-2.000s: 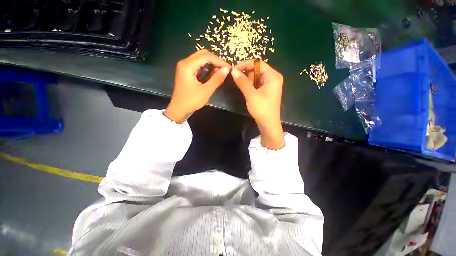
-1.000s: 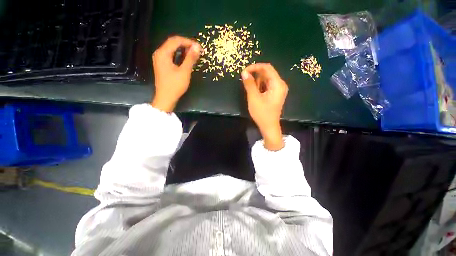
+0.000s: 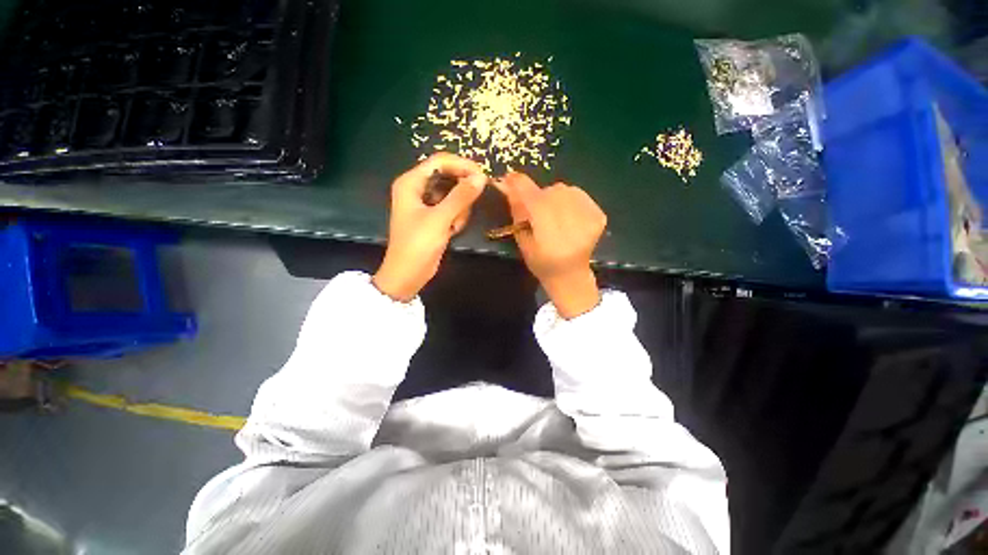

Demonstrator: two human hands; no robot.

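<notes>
My left hand [image 3: 425, 222] is closed on a small black housing [image 3: 438, 188], which shows between its fingers. My right hand [image 3: 558, 233] is closed on the gold-coloured tweezers [image 3: 507, 230], whose end sticks out to the left below the fingers. The fingertips of both hands almost meet just below a large scattered pile of small pale parts [image 3: 496, 108] on the dark green bench top. What lies between the fingertips is too small to tell.
Glossy black blister trays [image 3: 152, 92] lie at the left. A smaller mixed pile [image 3: 677, 153] lies to the right, then clear plastic bags [image 3: 758, 87] and a blue bin [image 3: 888, 173]. A blue stool [image 3: 38, 287] stands below left.
My hands were apart a second ago, either side of the pale pile. They have come together below it. The tweezers show again below my right fingers.
</notes>
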